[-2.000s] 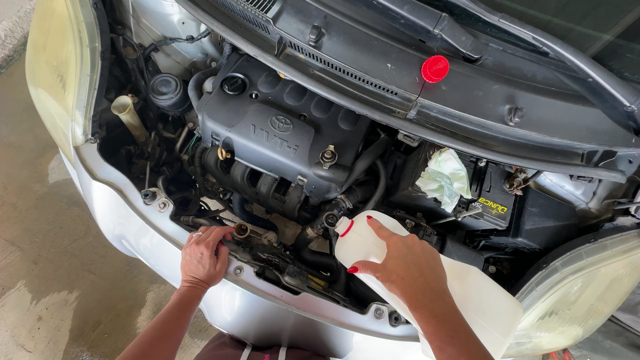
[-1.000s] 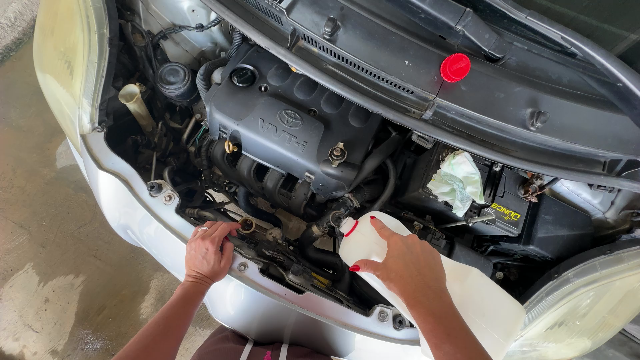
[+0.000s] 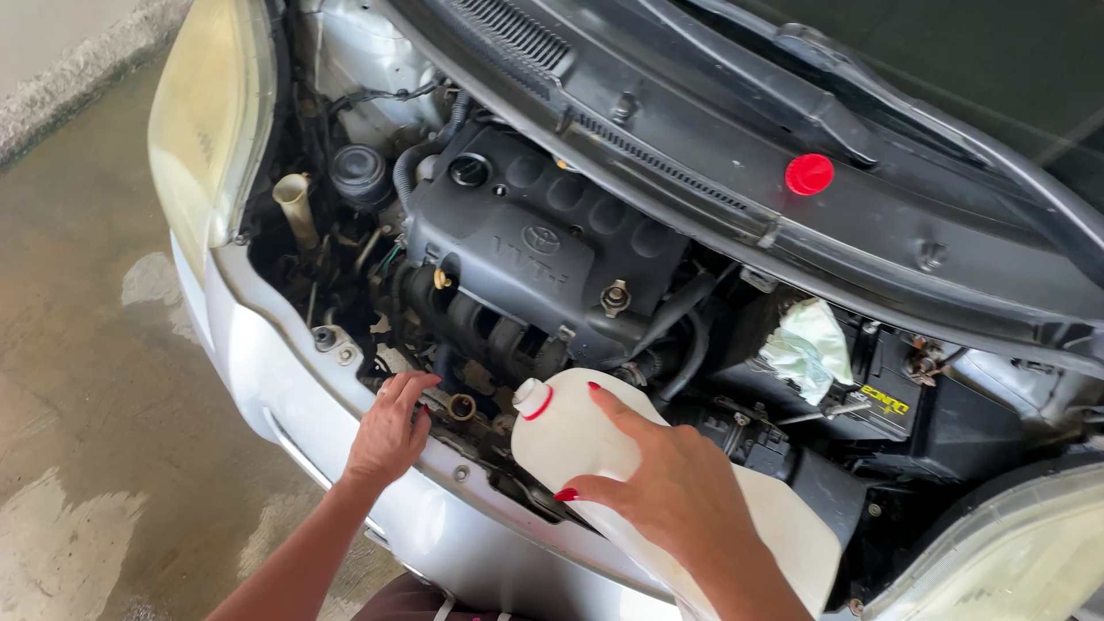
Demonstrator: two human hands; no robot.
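My right hand (image 3: 664,483) grips a white plastic jug (image 3: 586,423), tilted so that its uncapped neck with a red ring points left, toward the open radiator filler neck (image 3: 461,407). The jug's mouth is a short distance to the right of that neck. My left hand (image 3: 395,427) rests at the front edge of the engine bay, just left of the filler neck, with its fingers bent and apart and nothing seen in them. A metal radiator cap (image 3: 615,297) lies on the dark plastic engine cover (image 3: 517,233). The red jug cap (image 3: 809,175) lies on the cowl below the windshield.
A crumpled pale cloth or paper (image 3: 809,349) lies on the car battery (image 3: 888,392). At the left are an open washer filler neck (image 3: 295,207) and a round black reservoir cap (image 3: 359,172). Cloudy headlights (image 3: 211,129) flank the bay. Wet concrete floor (image 3: 78,345) shows at left.
The jug in my right hand has moved left, closer to the filler neck. My left hand's fingers have come away from the filler neck's rim.
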